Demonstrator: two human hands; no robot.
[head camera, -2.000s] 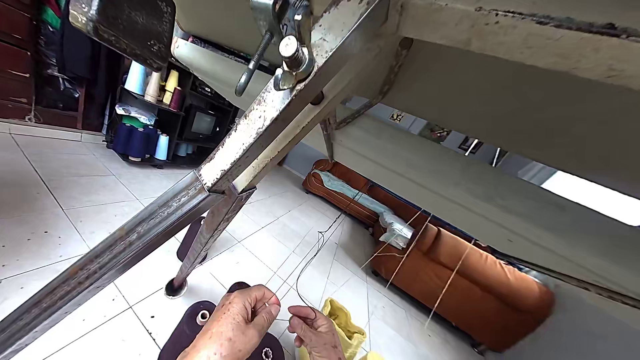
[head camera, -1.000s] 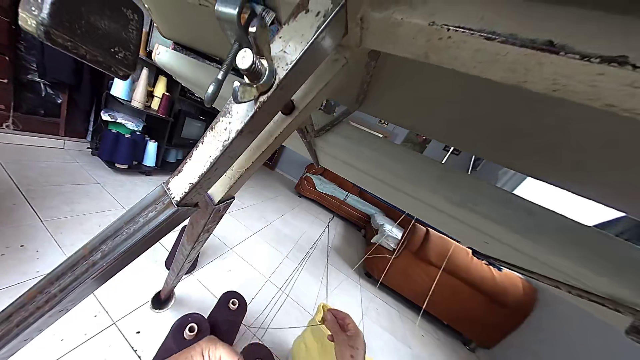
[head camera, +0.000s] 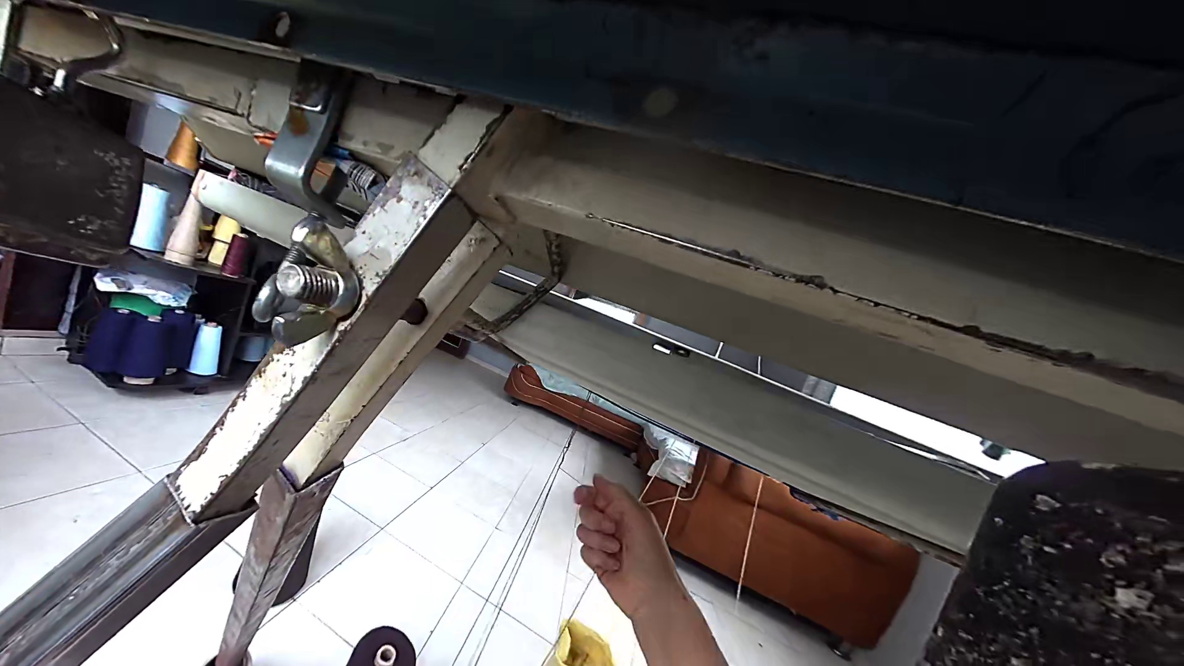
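My right hand (head camera: 615, 536) is raised at the lower middle, its fingers curled in beside several thin dark threads (head camera: 532, 527) that run down from the machine. Whether a thread lies between the fingers is too fine to tell. Below and left of this hand lies a yellow bag or cloth (head camera: 583, 645), cut by the bottom edge. A dark purple yarn cone (head camera: 384, 647) stands at the bottom edge, farther left. My left hand is outside the view.
A worn metal frame leg (head camera: 314, 370) with a bolt and wing nut (head camera: 310, 285) crosses the left side. Above runs the machine's beige underside (head camera: 786, 250). A dark block (head camera: 1064, 564) fills the lower right. Behind are a brown sofa (head camera: 795, 546) and shelved yarn cones (head camera: 153, 342).
Two seconds ago both hands were close together at the threads. My left hand has since gone out of view; my right hand has left the yellow bag or cloth and risen. The view has tilted up.
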